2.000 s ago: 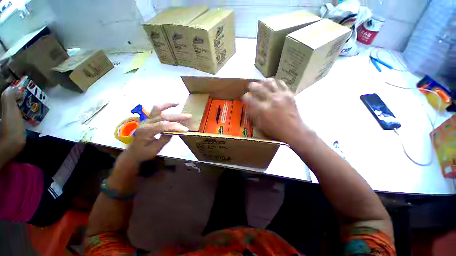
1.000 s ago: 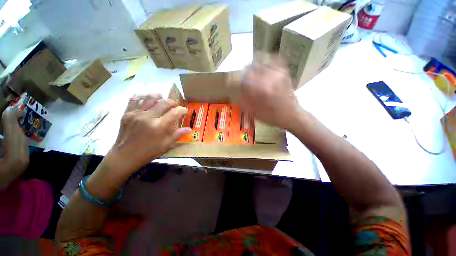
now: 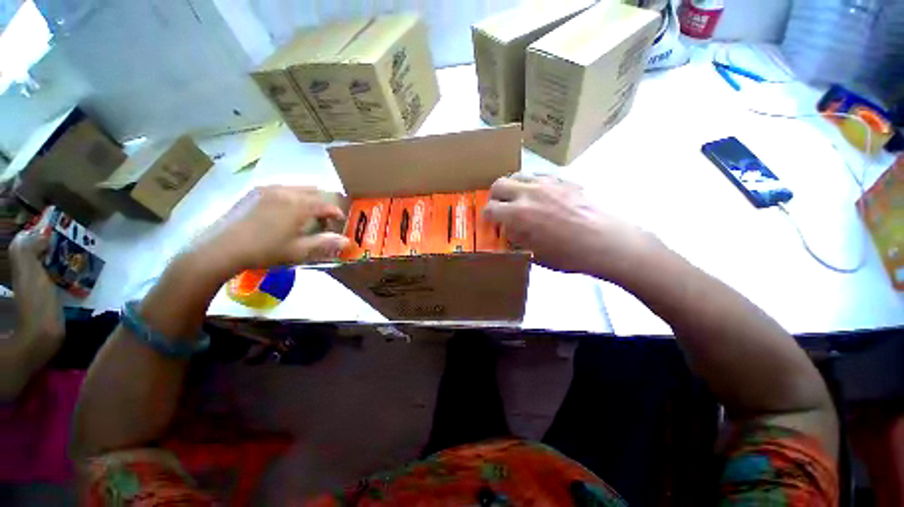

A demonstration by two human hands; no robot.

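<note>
An open brown shipping carton (image 3: 446, 287) stands at the table's front edge, its front and back flaps raised. A row of several orange retail boxes (image 3: 408, 226) fills it. My left hand (image 3: 287, 226) is at the carton's left end, fingertips at the leftmost orange box, fingers apart. My right hand (image 3: 540, 220) is at the right end, its fingers bent over the rightmost orange box; whether it grips the box or only touches it is hidden. A blue and orange tape dispenser (image 3: 262, 286) lies partly behind my left forearm.
Closed cartons (image 3: 362, 84) stand at the back, with two more (image 3: 585, 74) to their right. A smartphone (image 3: 745, 170) with a white cable lies at right. Blue-handled pliers (image 3: 739, 73) are behind it. At far left another person's hand (image 3: 28, 248) holds a box.
Both hands have come to the carton's two ends. More orange boxes show in the row than before. The front flap, lying outward a second ago, now stands more upright.
</note>
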